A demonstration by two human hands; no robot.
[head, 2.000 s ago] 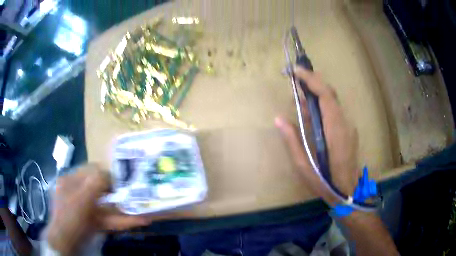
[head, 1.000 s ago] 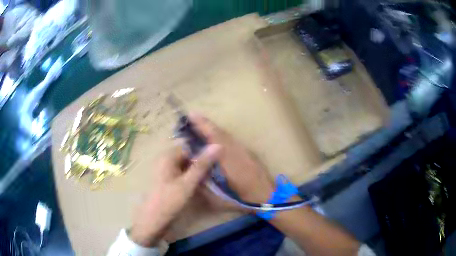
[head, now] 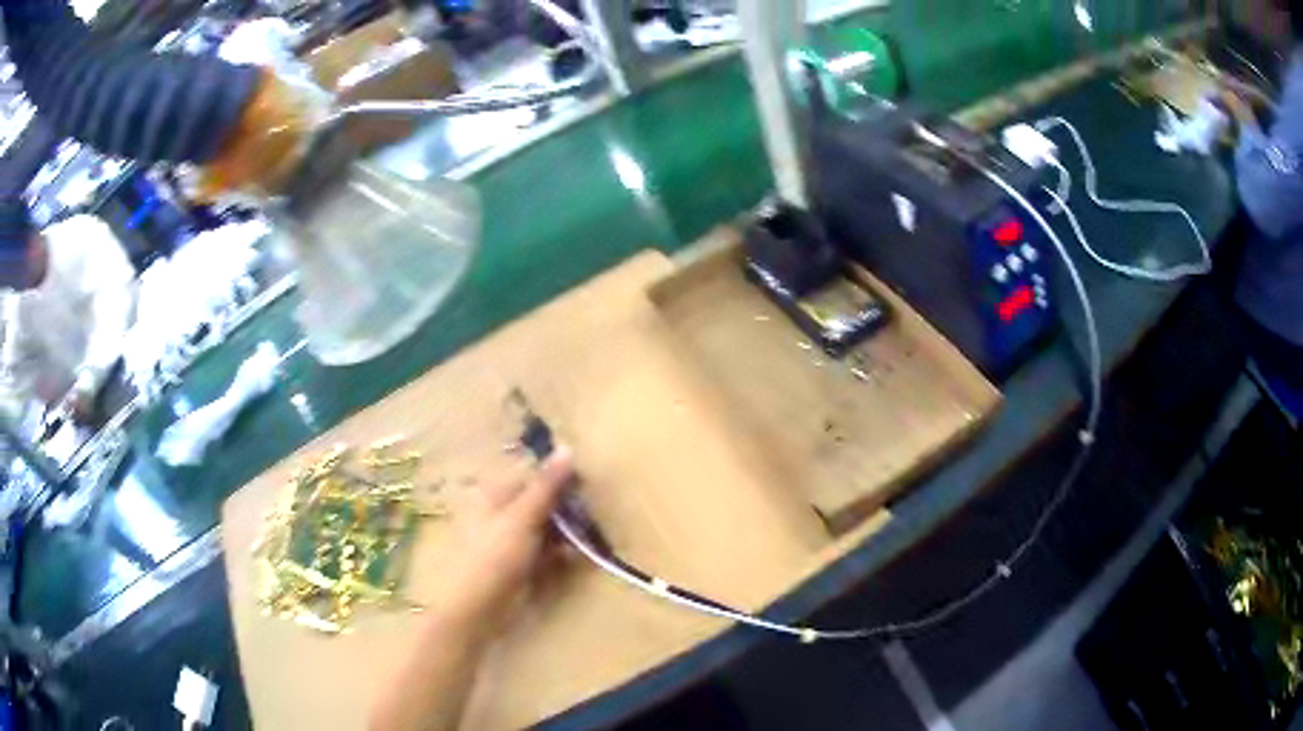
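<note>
My left hand (head: 500,526) is closed around the black soldering iron (head: 536,439) above the cardboard sheet (head: 600,414); the picture is blurred there. The iron's tip end points up and away. A thin white feed tube and cable (head: 736,614) trails from the iron to the right in a wide loop up to the soldering station (head: 986,271). A pile of brass strips with green wires (head: 343,543) lies on the sheet, left of my hand. My right hand is not in view.
A shallow cardboard tray (head: 915,443) holds the black iron stand (head: 815,279). The clear extractor hood (head: 379,264) hangs above the back left. White plugs with cables lie at the right rear and lower left. People are at the left and upper right.
The view has swung right, showing the station and hood. The iron was in both hands; now only my left hand holds it. My right hand with the blue tie has left the picture.
</note>
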